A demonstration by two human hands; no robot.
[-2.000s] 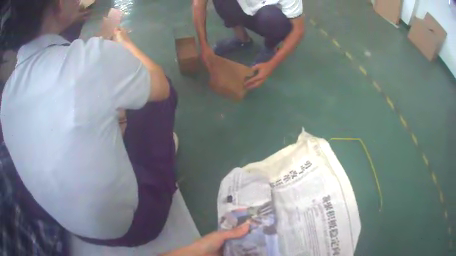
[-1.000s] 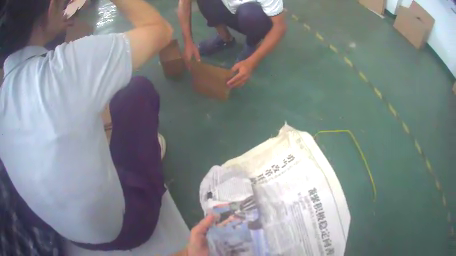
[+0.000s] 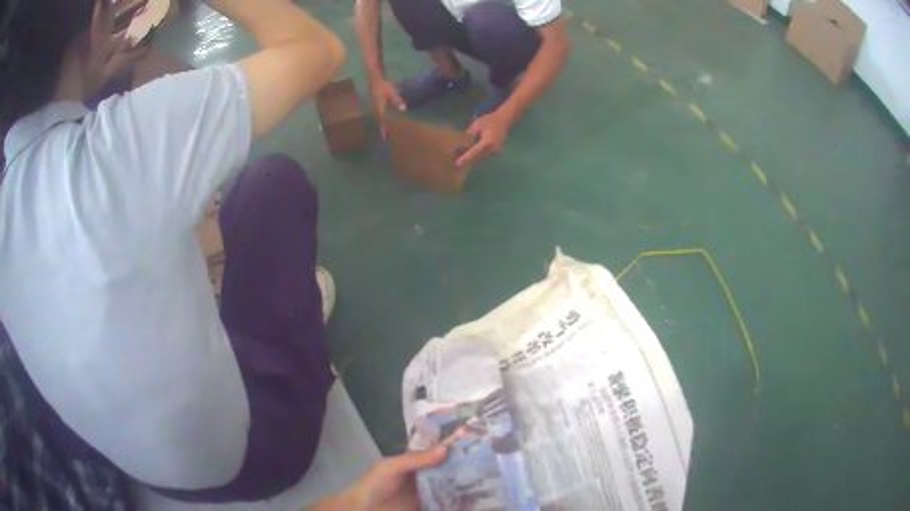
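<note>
A printed newspaper (image 3: 589,399) with large Chinese headlines lies low in the centre right, its far edge raised to a point. A folded part with a colour photo lies over its left side. My left hand (image 3: 394,479) comes in from the bottom edge and grips the left edge of the folded part, thumb on top. The rest of this hand is cut off by the frame. My right hand is not in the picture. What lies under or inside the paper is hidden.
A person in a grey shirt (image 3: 120,289) sits close on the left, on a white sheet (image 3: 344,449). Ahead, another person crouches, holding a brown cardboard piece (image 3: 424,155) beside a small carton (image 3: 342,118). A yellow strap (image 3: 723,279) lies on the green floor.
The view has shifted, moving the scene leftward. My left hand still holds the paper. The seated person's arm has risen toward the head.
</note>
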